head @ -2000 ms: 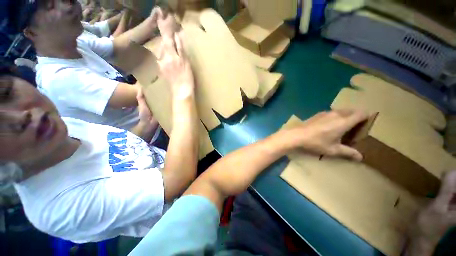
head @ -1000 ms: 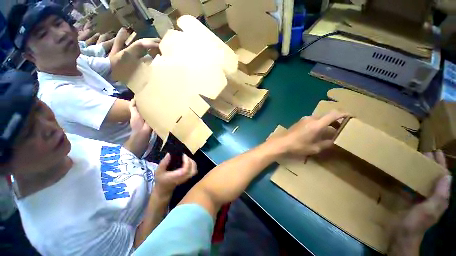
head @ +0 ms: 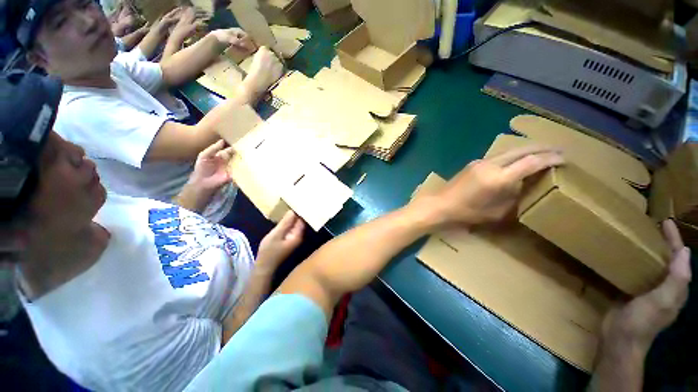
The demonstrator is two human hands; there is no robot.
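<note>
A partly folded box (head: 593,230) has its near wall standing up, above a flat tan blank (head: 509,287) with short dark slots. My left hand (head: 497,184) holds the box's left end, fingers over the top corner. My right hand (head: 650,306) holds its right end, fingertips at the far right corner and palm below. A broad panel with rounded ends (head: 582,149) lies behind the box. The inside of the box is hidden.
A person at left holds a flat blank (head: 295,157). An open-lid box (head: 379,61) and stacked blanks (head: 394,136) stand on the green table (head: 451,115). A grey vented case (head: 574,69) is behind; another tan box (head: 677,184) is at right.
The box wall, folded low two seconds ago, has come up and the box now shows a closed front and end. The neighbour's blank has moved lower and flatter.
</note>
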